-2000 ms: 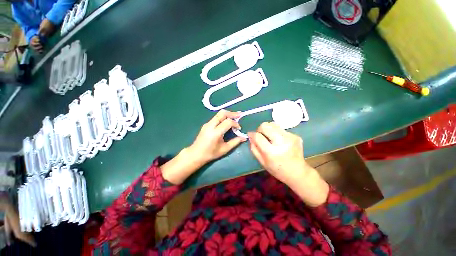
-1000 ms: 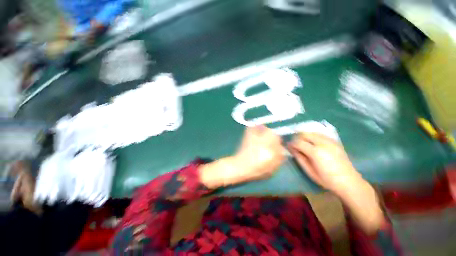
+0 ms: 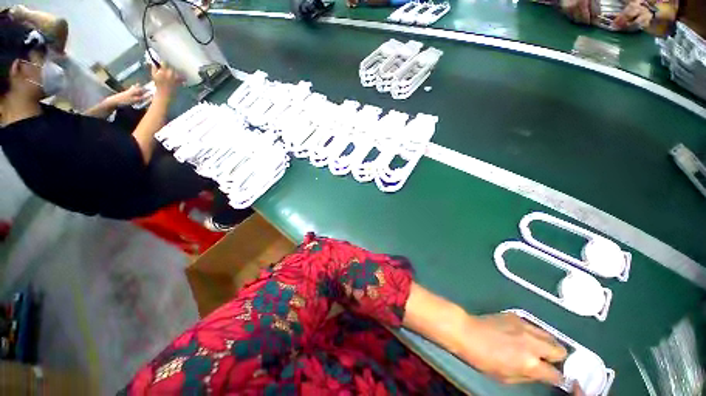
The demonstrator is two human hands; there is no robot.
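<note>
A white loop-shaped frame [image 3: 586, 370] with a round disc at one end lies at the lower right. My left hand [image 3: 515, 348] reaches over its near side, fingers bent and gripping its edge beside the disc. Only what looks like a fingertip of my right hand [image 3: 577, 390] shows at the bottom edge; the rest is out of the picture. Two more frames [image 3: 584, 294] [image 3: 611, 257] lie side by side just beyond. Pale thin strips [image 3: 680, 362] lie at the right edge, cut off.
Overlapping white frames [image 3: 329, 128] and another group [image 3: 224, 151] cover the bench's left part. More frames [image 3: 399, 68] lie beyond the pale stripe [image 3: 495, 179]. A masked person in black [image 3: 85, 155] sits at left, near a red stool [image 3: 174, 224] and cardboard box [image 3: 240, 263]. Other hands show at top right.
The view has swung left, so the frames and my left hand now appear at lower right. My right hand has almost left the picture. The fan and screwdriver are out of view.
</note>
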